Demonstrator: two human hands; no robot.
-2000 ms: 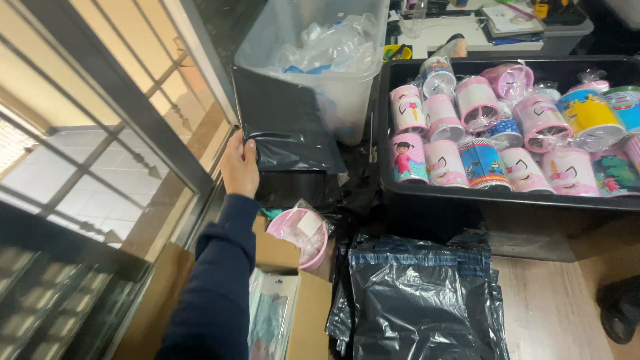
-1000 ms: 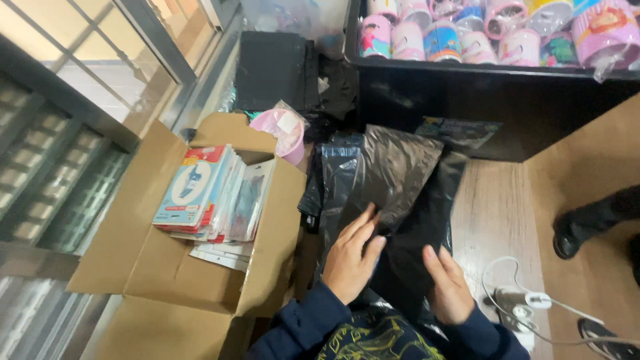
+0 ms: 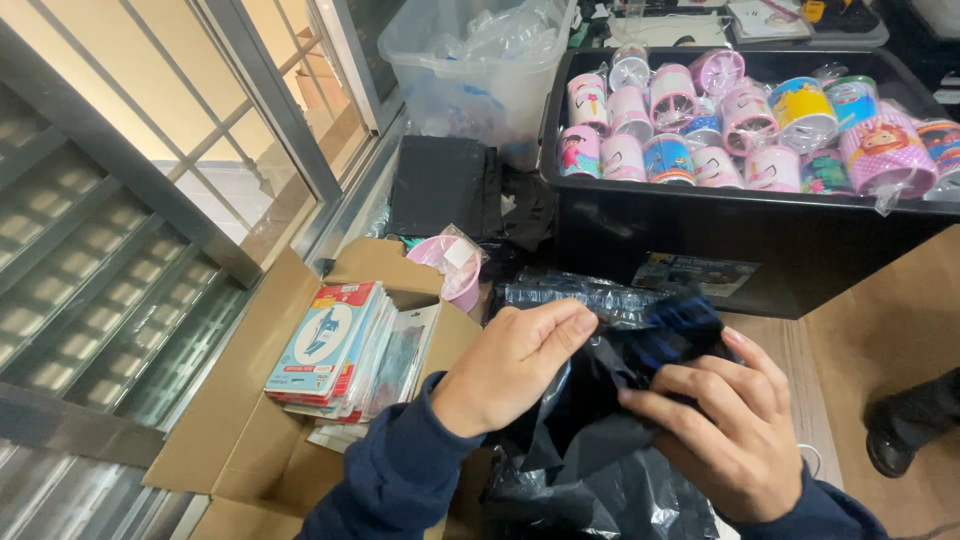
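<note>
A black plastic bag (image 3: 600, 397) is between my two hands, its mouth spread apart above other black bags (image 3: 585, 495). My left hand (image 3: 517, 360) pinches its upper left edge between thumb and fingers. My right hand (image 3: 720, 420) grips the right side of the mouth, fingers curled at the edge. Behind the hands, the silvery edges of the stacked bags (image 3: 577, 292) show. The lower part of the held bag merges with the black plastic below, so its end cannot be told.
An open cardboard box (image 3: 247, 435) holds packaged items (image 3: 330, 345) on the left. Behind it are a pink bucket (image 3: 461, 289) and folded black plastic (image 3: 439, 187). A black bin (image 3: 675, 247) of wrapped cans (image 3: 667, 157) and a clear tub (image 3: 480, 90) stand behind. A person's shoe (image 3: 890, 450) is at right.
Two seconds ago my left hand was at the black plastic by the window; one second ago both hands were on the bag pile. Now they hold a bag's mouth apart, raised over the pile.
</note>
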